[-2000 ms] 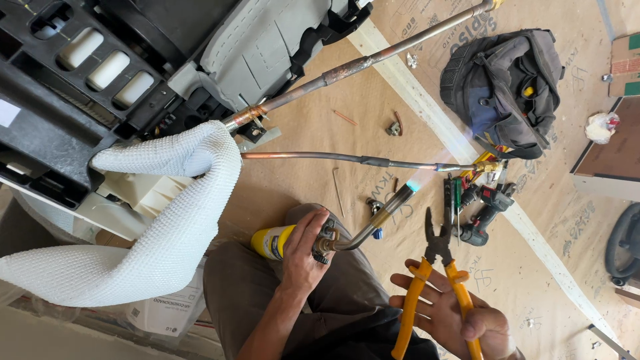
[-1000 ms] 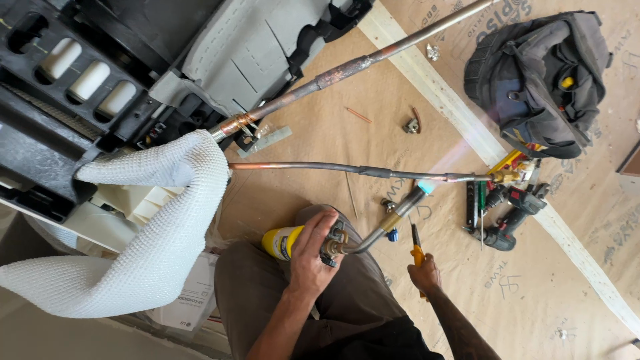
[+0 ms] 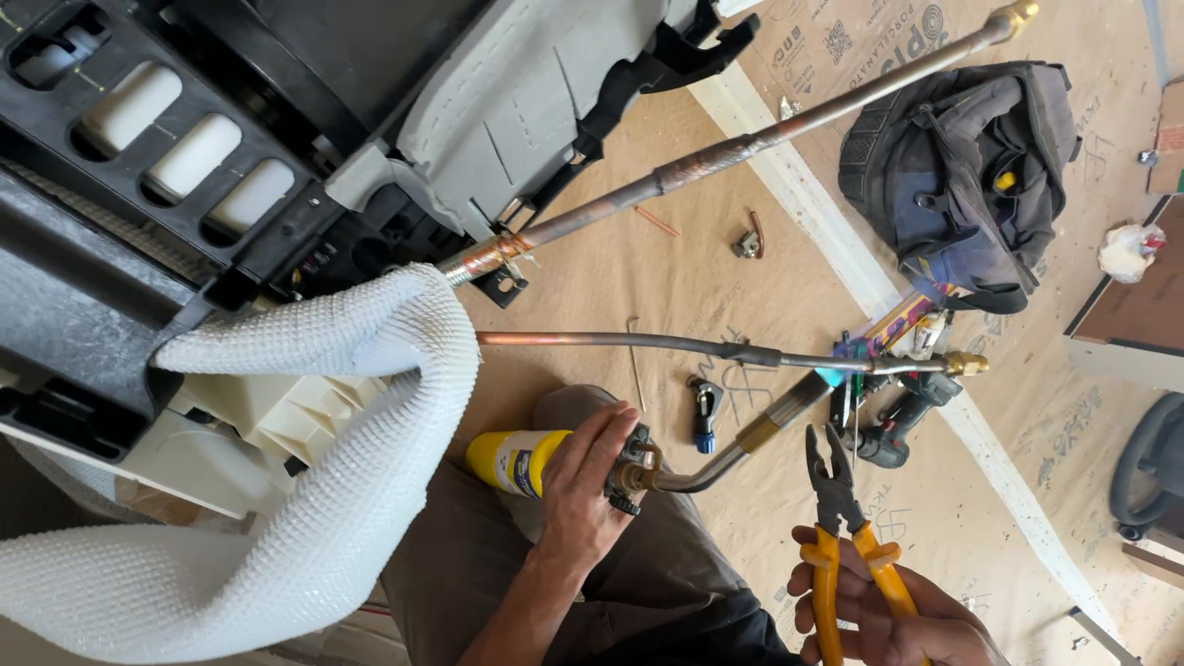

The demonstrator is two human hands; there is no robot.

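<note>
My left hand [image 3: 587, 486] grips the neck of a gas torch with a yellow cylinder [image 3: 518, 462]. The torch's metal burner tube [image 3: 786, 407] points up and right, with a bluish flame at its tip by the lower copper pipe [image 3: 629, 339]. My right hand [image 3: 888, 601] holds combination pliers [image 3: 837, 499] by their orange handles, jaws parted, below the flame. They grip nothing. Above runs a thicker copper pipe [image 3: 703, 159] with a brass fitting [image 3: 1013, 18]; a smaller brass nut [image 3: 967, 363] ends the lower pipe. White insulation [image 3: 388, 462] covers the tubing at left.
An opened black and grey appliance housing [image 3: 518, 102] fills the upper left. On the papered floor lie a tube cutter [image 3: 706, 413], a cordless drill [image 3: 902, 421], a fabric tool bag [image 3: 962, 185], a hex key [image 3: 635, 365] and a metal clamp-like piece [image 3: 749, 242].
Since one second ago my right hand has turned the pliers, so their jaws now point up and the handles are spread. My left hand still holds the lit torch.
</note>
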